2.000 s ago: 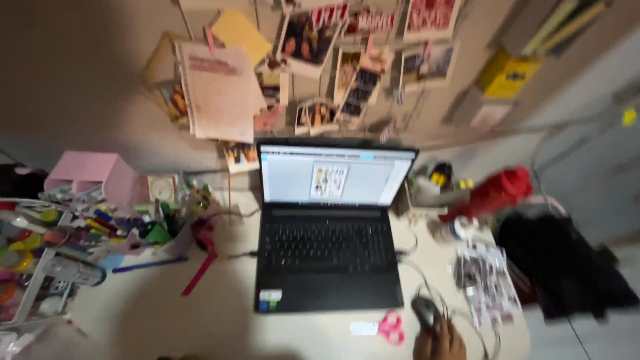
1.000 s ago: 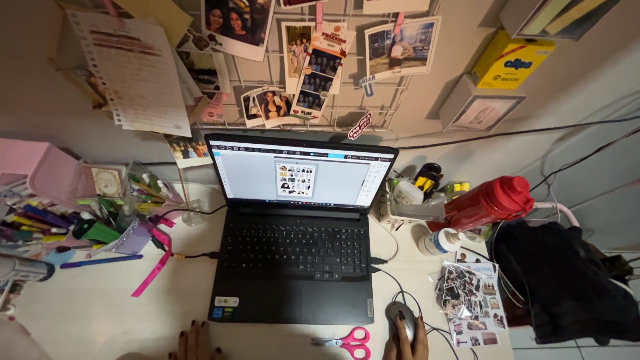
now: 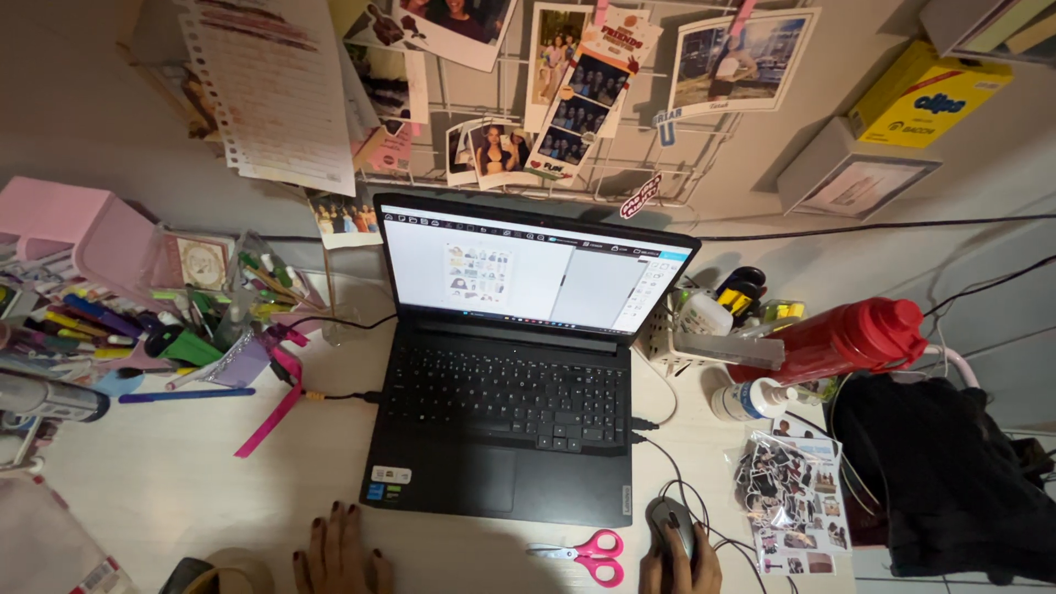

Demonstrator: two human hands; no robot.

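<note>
A black Lenovo laptop stands unfolded on the white desk, its screen showing a page of small pictures. My right hand rests over a grey computer mouse to the right of the laptop. Palm down, my left hand lies on the desk below the laptop's left corner, fingers apart and holding nothing. Between the hands lie pink-handled scissors, nearer the right one. A clear bag of cut-out stickers lies on a printed sticker sheet right of the mouse.
Pens and markers crowd the left side beside a pink organizer. A red bottle, a white bottle and a perforated basket stand at right. Cables run near the mouse. Black fabric hangs past the right edge.
My left hand, out of sight two seconds ago, now lies on the desk. The page on the screen appears smaller and paler than one second ago. The view has moved closer to the desk.
</note>
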